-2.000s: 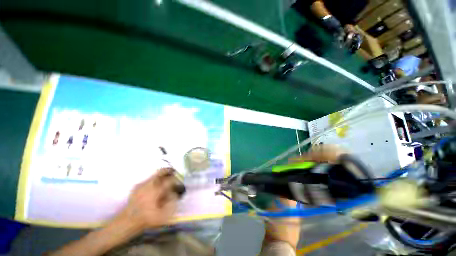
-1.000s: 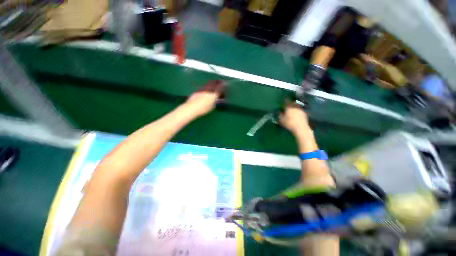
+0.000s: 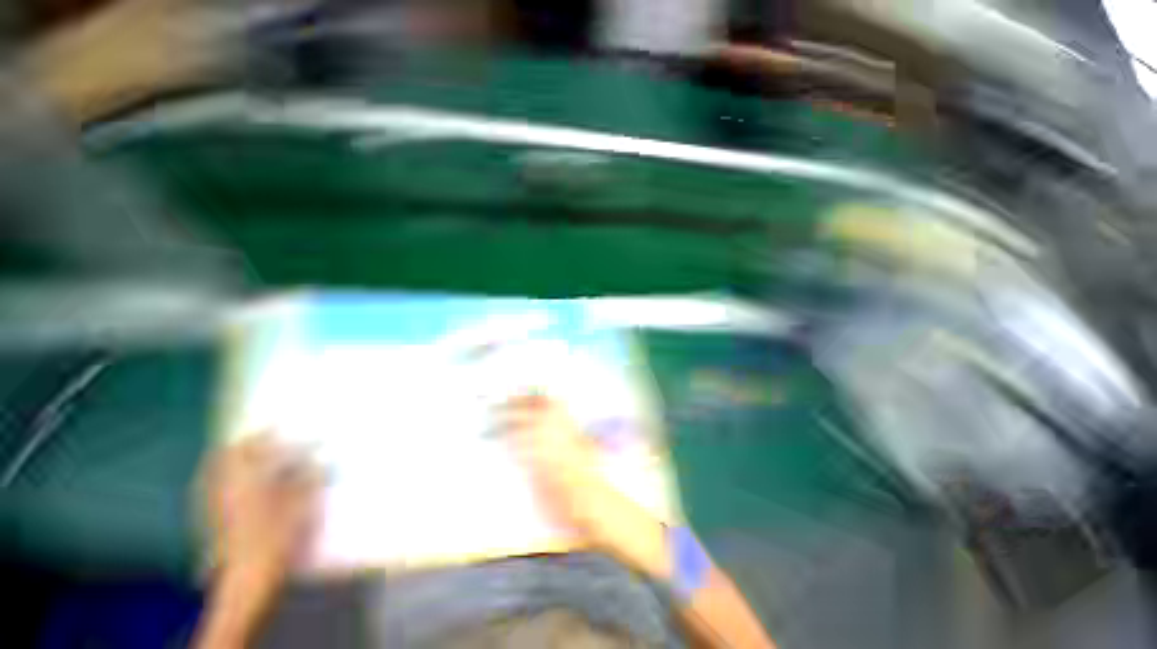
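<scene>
The picture is strongly blurred. The printed work mat with a yellow border lies in front of me and is washed out by glare. My left hand is over the mat's left edge. A small dark patch shows beside its fingers, and I cannot tell if it is held. My right hand is over the mat's right part, with faint dark marks by the fingertips. The blue wrist strap is on my right wrist. What either hand holds is too blurred to tell.
The sunken green conveyor runs across behind the mat, with a pale rail along its far side. A blurred white-grey box stands at the right. A grey upright shows at the left. Blurred shapes lie beyond the rail.
Both hands have come back from over the conveyor to the mat. The view has turned, and the screwdriver with the green grip no longer shows clearly.
</scene>
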